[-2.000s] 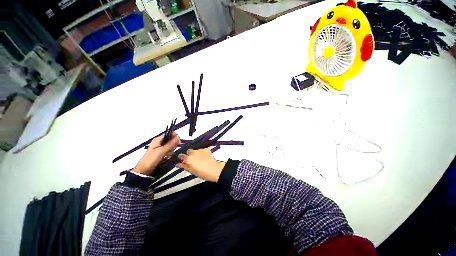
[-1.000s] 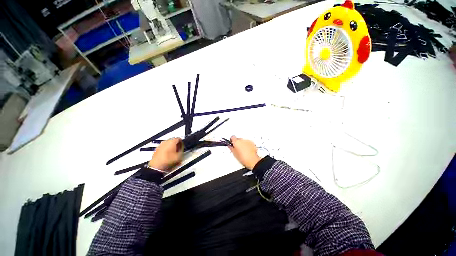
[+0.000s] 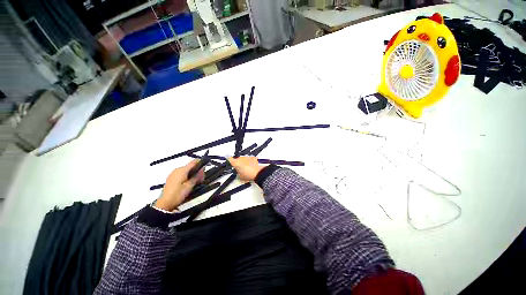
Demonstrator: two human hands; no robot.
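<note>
Several loose black fabric strips [image 3: 199,146] lie crossed on the white table in front of me, some fanned upright behind my hands. My left hand [image 3: 180,184] is closed around black strips whose ends stick up past the fingers. My right hand [image 3: 245,167] pinches a black strip just right of the left hand; its fingertips touch the strips there. The main pile of strips [image 3: 242,250] lies side by side at the near edge, partly under my sleeves. The second bundle of strips [image 3: 72,245] lies at the left.
A yellow chick-shaped fan [image 3: 412,69] stands at the back right with a black power adapter [image 3: 373,103] beside it. A small black round item [image 3: 311,105] lies left of it. A thin white cord [image 3: 434,226] loops at the right. A tangled black heap [image 3: 490,55] lies far right.
My right hand has moved left, back close to my left hand, after being apart from it. The loose strips between and below the hands lie differently. The view has shifted slightly.
</note>
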